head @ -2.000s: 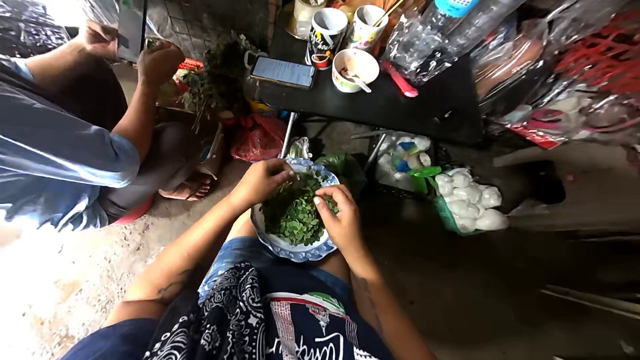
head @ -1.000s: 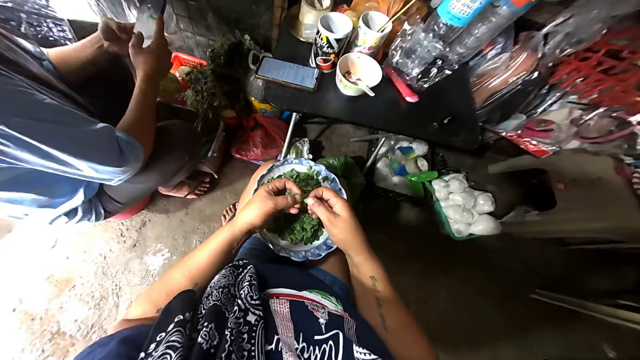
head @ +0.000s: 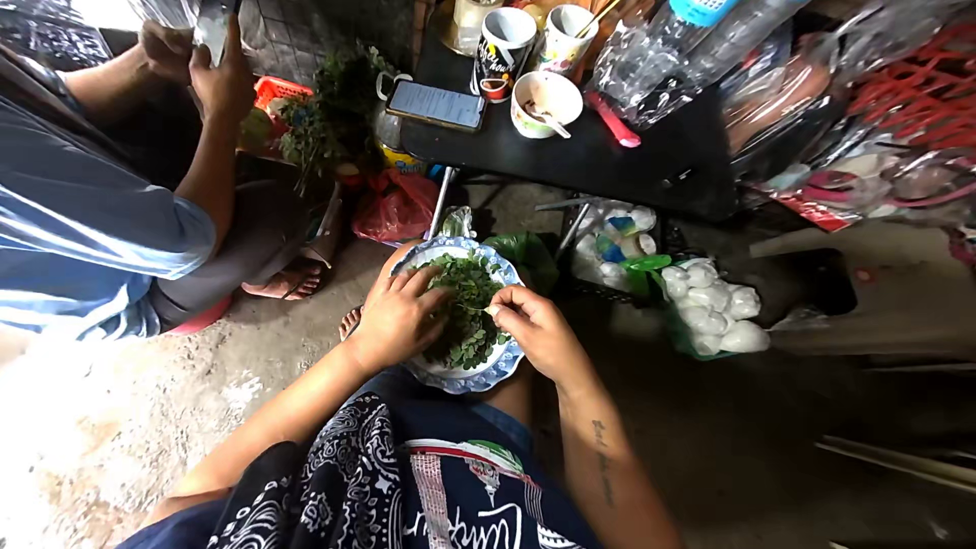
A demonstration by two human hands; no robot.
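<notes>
A plate with a scalloped blue-and-white rim (head: 499, 371) rests on my lap, heaped with small green leaves (head: 470, 343). Over the left part of the heap lies my left hand (head: 402, 314), palm down, its fingers spread in the leaves; whether they hold any is hidden. My right hand (head: 534, 329) is at the plate's right edge, thumb and forefinger pinched on a thin leaf stem (head: 488, 309) above the leaves.
Ahead is a black table (head: 549, 164) with a phone (head: 436, 104), paper cups (head: 507, 53), a bowl with a spoon (head: 546, 103) and plastic bottles. A person (head: 99, 198) sits at left. White plastic-wrapped bundles (head: 713, 309) and a red plastic bag (head: 395, 204) lie below the table.
My hands were close together over the plate a second ago; they are now apart. The left one has gone down onto the leaves, and the right has moved a little to the right.
</notes>
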